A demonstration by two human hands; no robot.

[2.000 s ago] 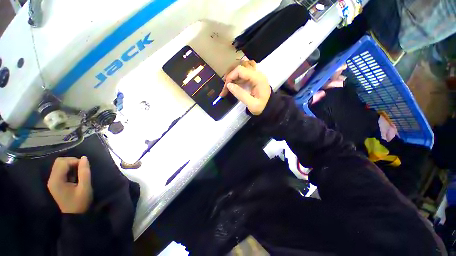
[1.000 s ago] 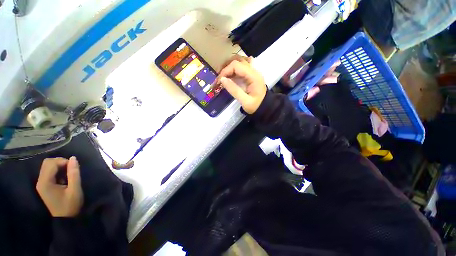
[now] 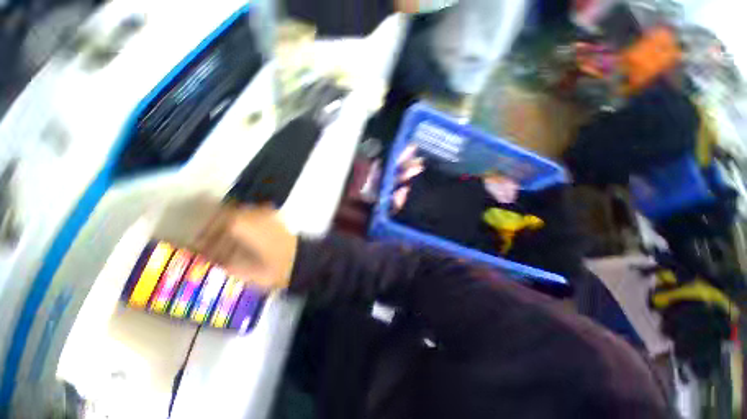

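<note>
A smartphone point(image 3: 190, 286) with a bright, multicoloured screen lies on the white bed of the sewing machine point(image 3: 123, 344). My right hand point(image 3: 255, 244) is over the phone's upper right edge. It is strongly blurred, so its finger positions and any contact with the phone cannot be made out. My left hand is out of the picture. The needle area and the cloth by it are also not in view.
A folded black bundle point(image 3: 277, 164) lies beyond the phone on the table. A blue plastic basket point(image 3: 475, 147) to the right holds black cloth with pink and yellow scraps. More cloth and a blue container point(image 3: 672, 184) are at the far right. The whole view is blurred.
The view has swung right, so the phone and basket appear further left and my left hand has left the picture. My right hand shows higher over the phone, and the screen picture differs.
</note>
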